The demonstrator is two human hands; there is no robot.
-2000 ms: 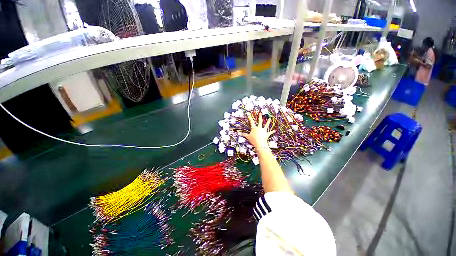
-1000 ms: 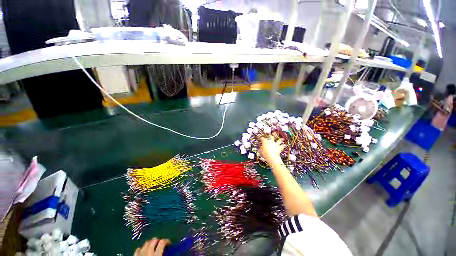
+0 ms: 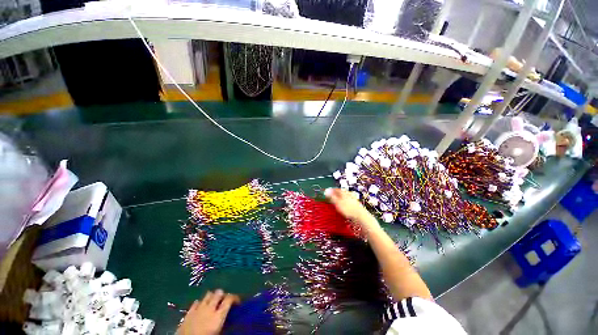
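My right hand (image 3: 347,208) is over the red wires (image 3: 316,219), with a white connector housing (image 3: 329,192) at its fingertips. My left hand (image 3: 208,315) is at the bottom edge, partly cut off, beside the dark blue wires (image 3: 252,315); its fingertips are blurred and I cannot tell if they hold a wire. Yellow wires (image 3: 229,202) lie behind teal wires (image 3: 235,247). Black wires (image 3: 357,268) lie below the red ones, partly under my right forearm. The pile of wired harnesses (image 3: 410,183) is right of my right hand.
Loose white housings (image 3: 85,304) lie at the left by a white box (image 3: 80,226). A second harness pile (image 3: 482,171) and a fan (image 3: 518,149) are at the right. A white cable (image 3: 246,141) hangs from the shelf (image 3: 262,33). A blue stool (image 3: 545,252) stands beyond the bench.
My right hand has drawn back from the harness pile to the red wires. My left hand has come into view at the blue wires. The view has turned left.
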